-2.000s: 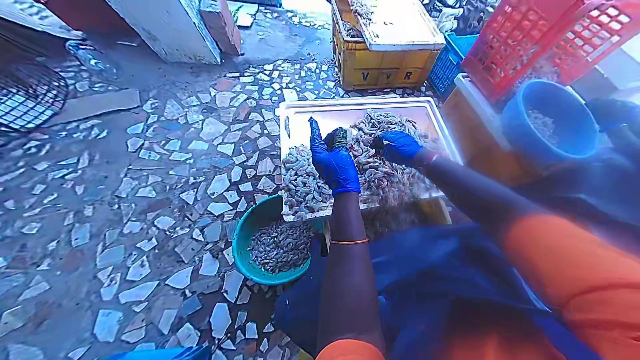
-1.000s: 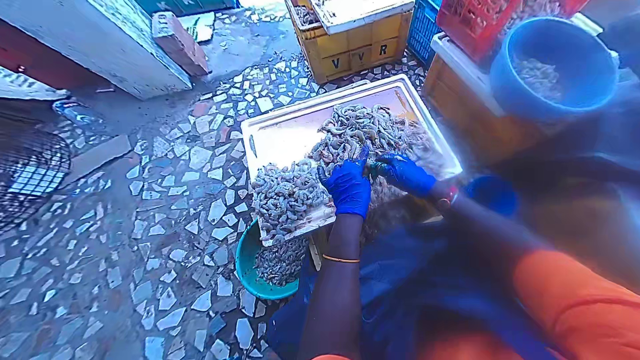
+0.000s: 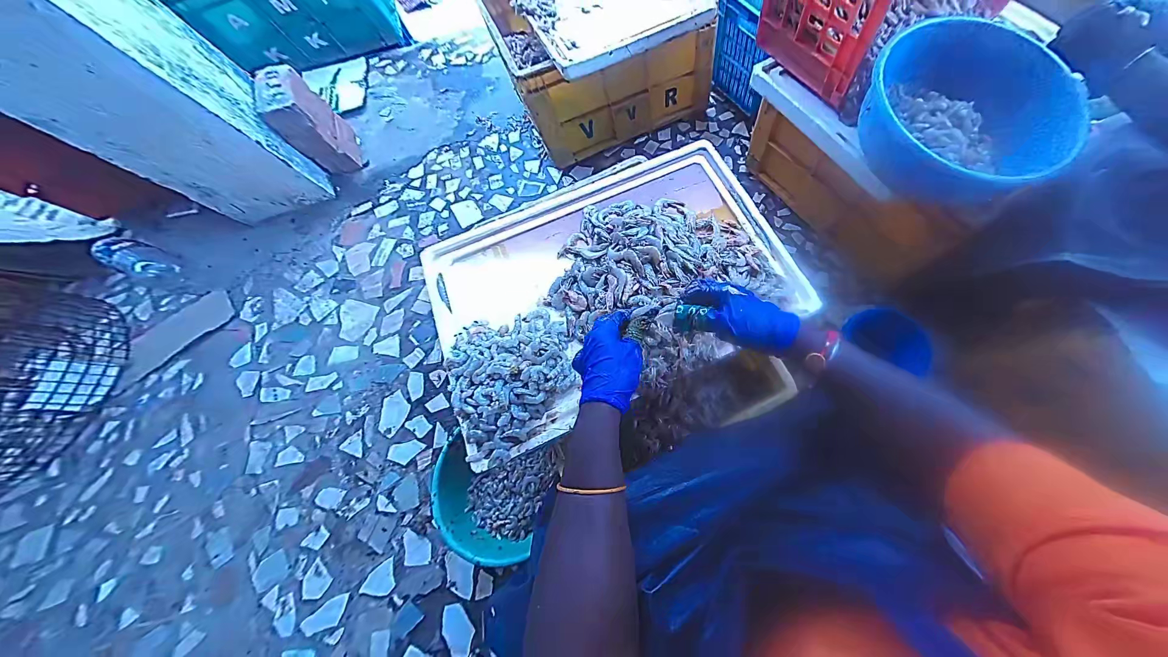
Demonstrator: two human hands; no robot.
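Observation:
My left hand (image 3: 610, 363), in a blue glove, pinches a shrimp at the near side of a white tray (image 3: 511, 219). Close beside it on the right, my right hand (image 3: 744, 318), gloved in blue with green on the fingertips, has its fingers at the same shrimp; whether it grips it is unclear. Behind both hands lies a large heap of grey shrimp (image 3: 639, 246). A paler pile of shrimp (image 3: 511, 370) covers the tray's left near corner. Under that corner, a green basin (image 3: 452, 511) holds more small shrimp or scraps, partly hidden by the tray.
A yellow crate (image 3: 620, 100) with a white lid stands beyond the tray. At right are a blue tub (image 3: 1022, 109) of shrimp, a red crate (image 3: 808, 46) and a small blue container (image 3: 890, 338). Another person's dark sleeve shows at upper right. A wire basket (image 3: 64, 365) is far left.
My left hand was open-fingered two seconds ago over the tray's middle; now it is closed around a shrimp near my right hand. The view has shifted.

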